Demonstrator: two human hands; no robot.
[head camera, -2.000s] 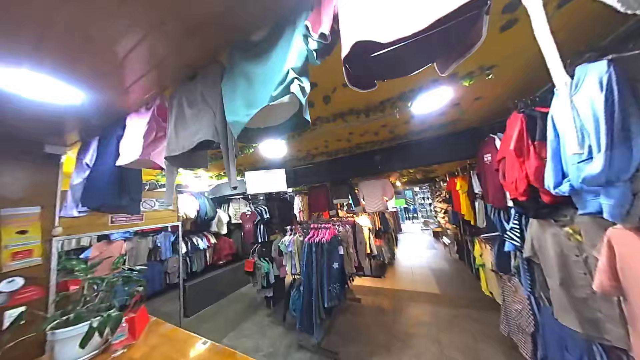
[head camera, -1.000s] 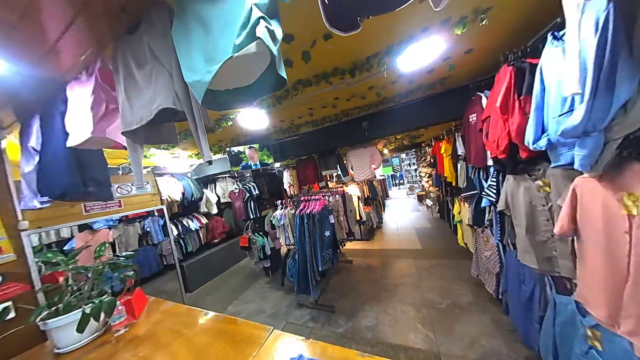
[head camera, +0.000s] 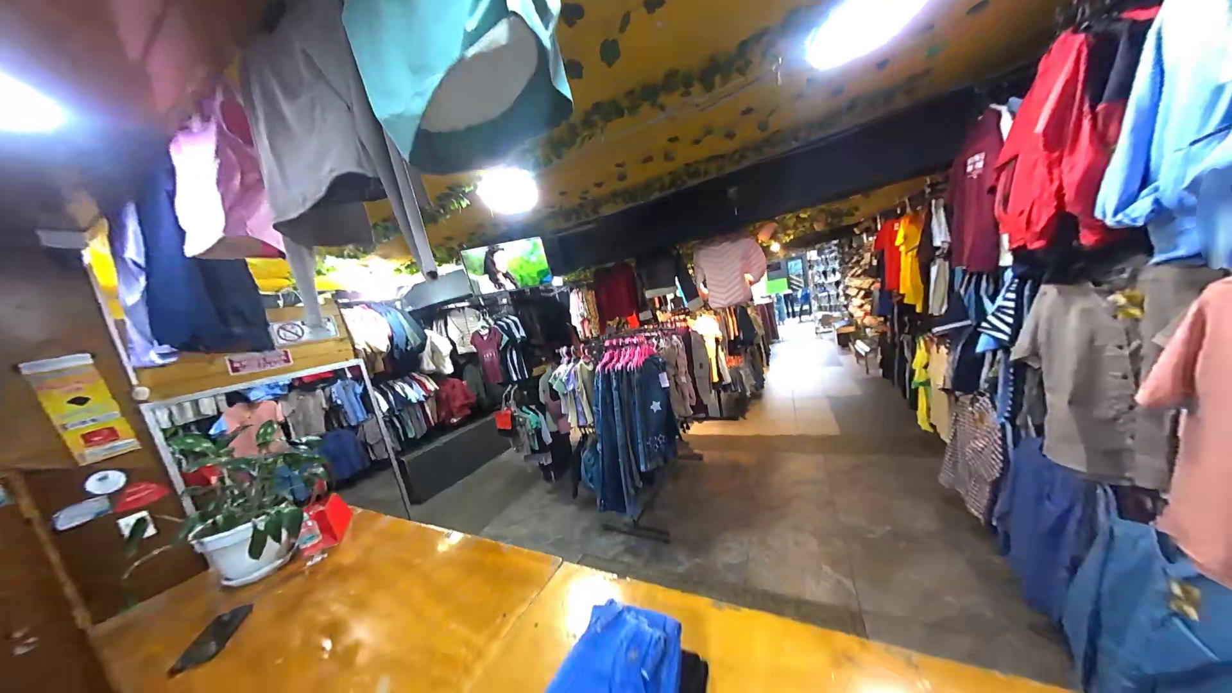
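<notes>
Neither of my hands shows in the head view. Blue folded clothing (head camera: 621, 650) lies on the varnished wooden counter (head camera: 433, 602) at the bottom middle, with a black item (head camera: 693, 672) against its right side. Toward the counter's left end is a flat dark object (head camera: 212, 639), too unclear to name. Behind it stands a leafy plant in a white pot (head camera: 245, 556), and a small red bag (head camera: 330, 520) is beside the pot.
Beyond the counter, a rack of jeans (head camera: 626, 433) stands on the grey tiled floor (head camera: 770, 529). Garments hang along the right wall, including a grey-brown shirt (head camera: 1083, 375). A teal garment (head camera: 462, 77) hangs overhead. A framed mirror (head camera: 385, 433) is at the left.
The view has tilted down, so more of the counter shows, with the blue clothing and the flat dark object on it. No hand appears in any frame.
</notes>
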